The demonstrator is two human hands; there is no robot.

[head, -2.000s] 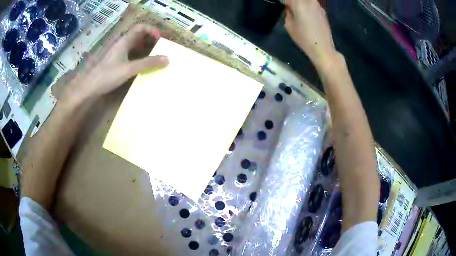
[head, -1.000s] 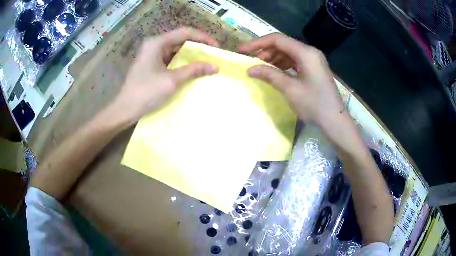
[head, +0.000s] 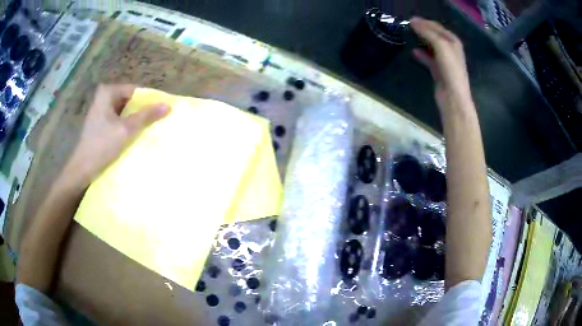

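Note:
My left hand holds the yellow cloth by its upper left corner, thumb on top. The cloth hangs flat over the board and partly covers a clear sheet with small black dots. My right hand is raised at the upper right, fingers curled and apart, beside a black cylindrical part on the dark surface. Its fingertips are near the rim; I cannot tell whether they touch. A rolled clear film lies right of the cloth.
Black discs in clear packing lie right of the film. Another disc pack is at the upper left. White printed card edges the brown board. A pale metal bar and yellow sheets are at the right.
My right hand has let go of the cloth and moved up and right to the black cylinder. My left hand still holds the cloth, now further left in view.

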